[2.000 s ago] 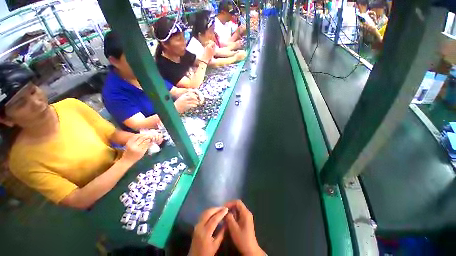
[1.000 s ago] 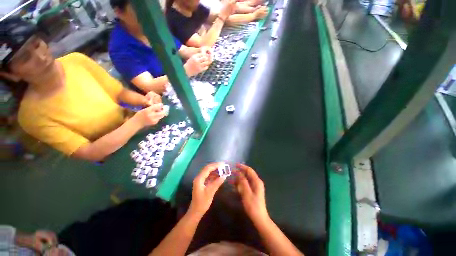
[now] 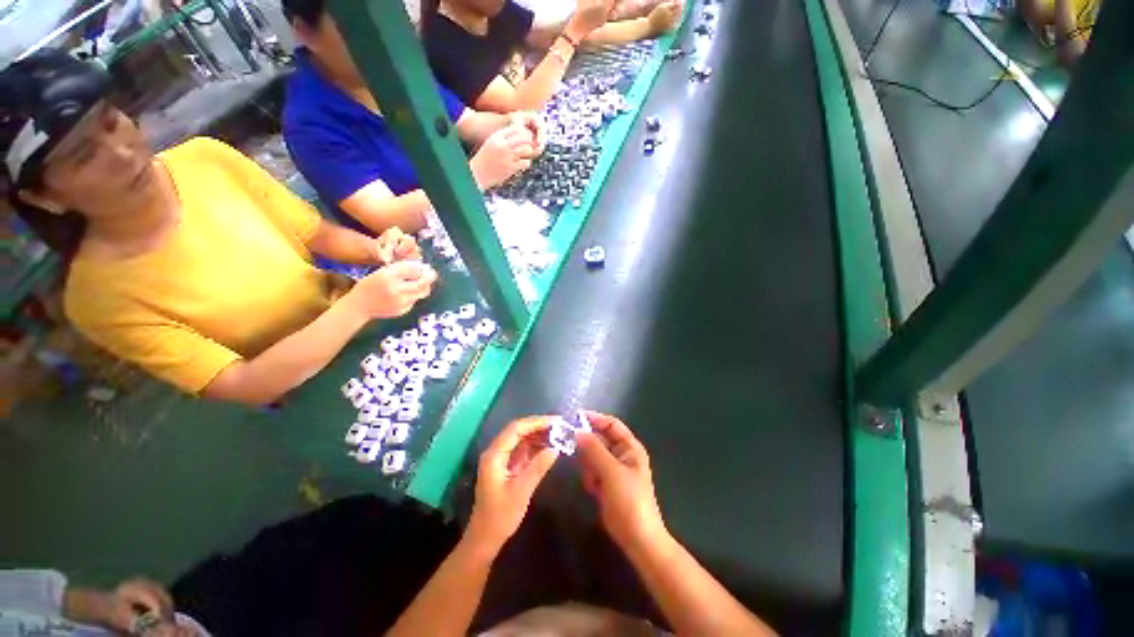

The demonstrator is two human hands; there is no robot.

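A small white squarish unit is held above the dark belt at the lower middle. My left hand grips its left side between thumb and fingers. My right hand has its fingertips at the unit's right side, touching it or a small whitish piece there; too small to tell which. Both hands are bare. A single unit lies on the belt ahead of my hands, with a few more farther up. A loose pile of white housings lies on the green side table.
A green post slants up at the left belt edge, a thicker one at the right. Several seated people work along the left. Crumpled whitish parts and dark parts lie beyond the housings. A blue bin is lower right.
The white unit, mostly hidden between my fingers two seconds ago, now shows. My right fingertips have come back against it after being slightly apart. The camera view has tilted down.
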